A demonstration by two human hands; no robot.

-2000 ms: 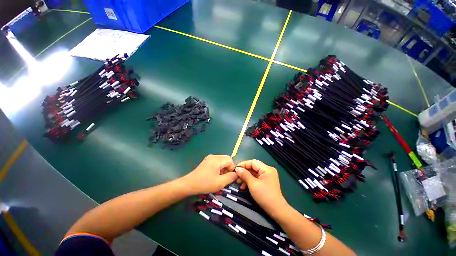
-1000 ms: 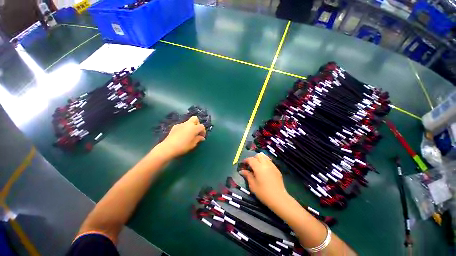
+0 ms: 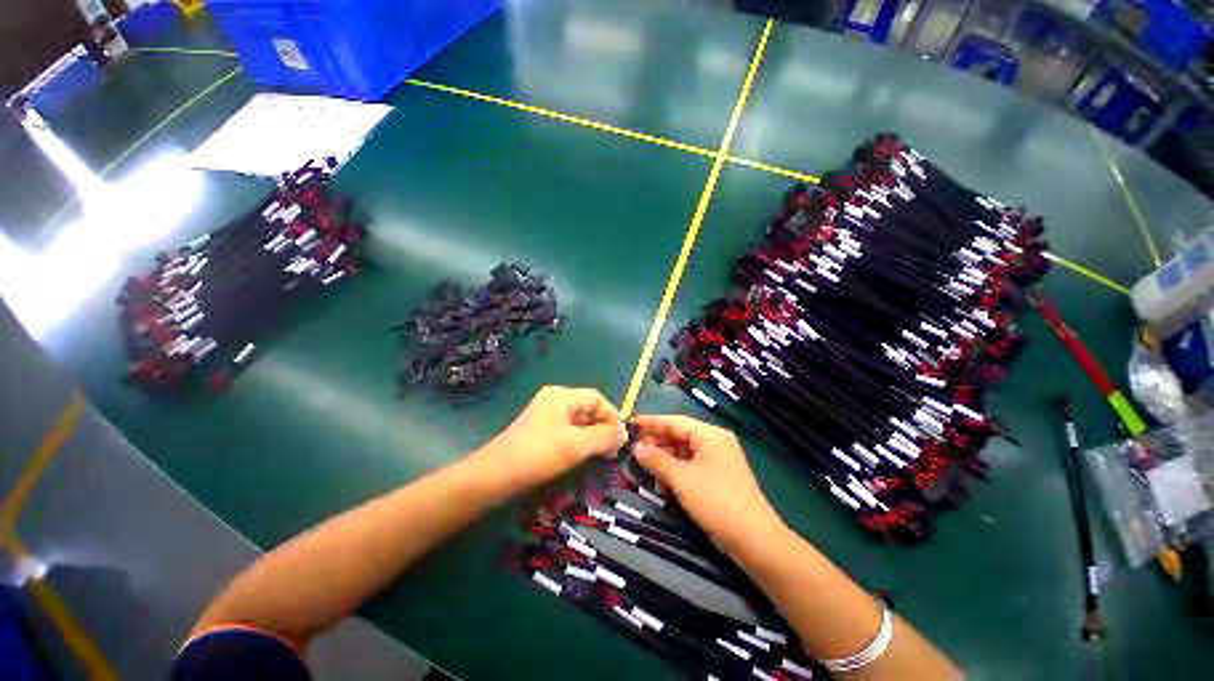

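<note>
My left hand [image 3: 566, 432] and my right hand [image 3: 690, 468] meet at the near middle of the table. Their fingertips pinch together at a wire harness end; a small black plastic part there is mostly hidden by the fingers. The work group of wire harnesses [image 3: 626, 539] lies just below my hands, partly under my right forearm. A heap of small black plastic parts [image 3: 477, 330] lies beyond my left hand. The large pile of wire harnesses [image 3: 865, 319] lies to the right, and a smaller bundle [image 3: 246, 282] lies to the left.
A blue bin [image 3: 340, 47] and a white paper sheet [image 3: 293, 133] are at the far left. At the right edge are a red and green tool [image 3: 1085, 362], a single harness [image 3: 1080, 512], a clear plastic bag [image 3: 1152, 492] and a white box [image 3: 1177, 282].
My left hand has come back from the heap of black parts to meet my right hand. The view has shifted slightly.
</note>
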